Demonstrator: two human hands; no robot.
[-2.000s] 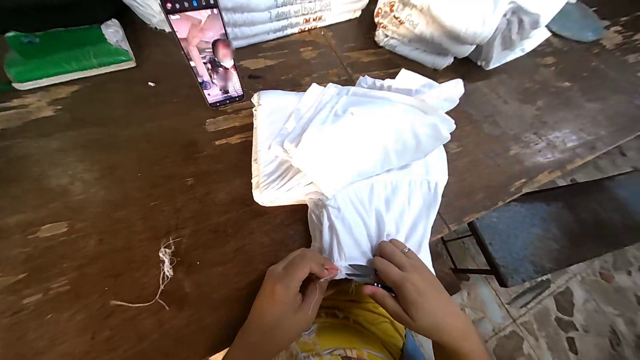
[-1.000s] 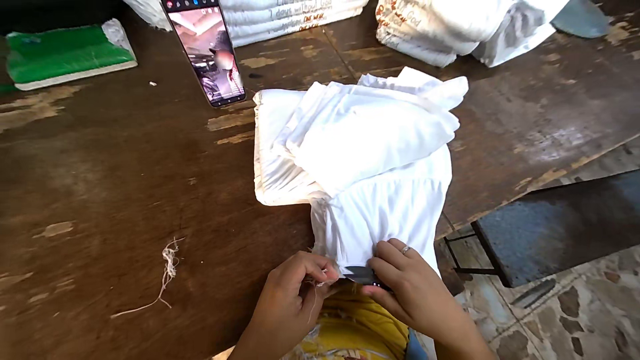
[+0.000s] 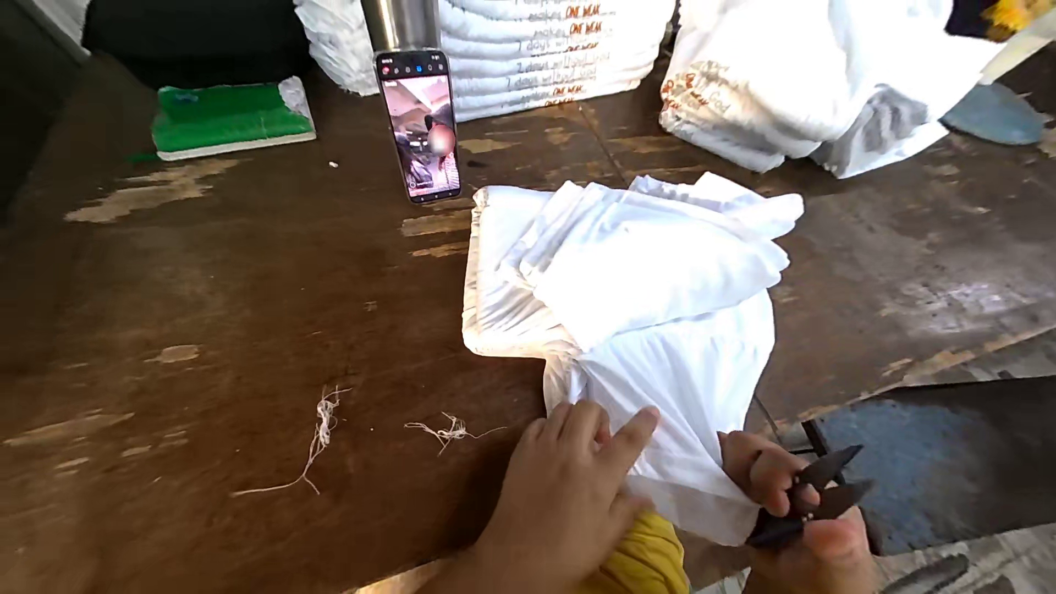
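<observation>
A white cloth garment (image 3: 660, 272) lies folded and bunched on the wooden table, its near part hanging over the edge. My left hand (image 3: 569, 487) rests on this near part, fingers slightly spread, with nothing seen in it. At the cloth's lower right corner, my right hand (image 3: 804, 511) holds small dark thread snips (image 3: 817, 495), their blades apart and pointing right; its fingers also touch the cloth. Two tangles of pale thread lie left of my left hand, a longer one (image 3: 320, 437) and a smaller one (image 3: 452, 431).
A smartphone (image 3: 421, 128) leans upright against a metal cylinder (image 3: 403, 25). Behind stand a stack of folded white printed cloths (image 3: 553, 58) and a second white pile (image 3: 759, 82). A green pad (image 3: 231, 120) lies back left. A dark bench (image 3: 949, 462) stands beyond the table's right edge.
The smaller thread tangle now lies on the table; earlier frames show only the longer one there. My left hand has left the cloth's near edge, and my right hand has moved right with the snips.
</observation>
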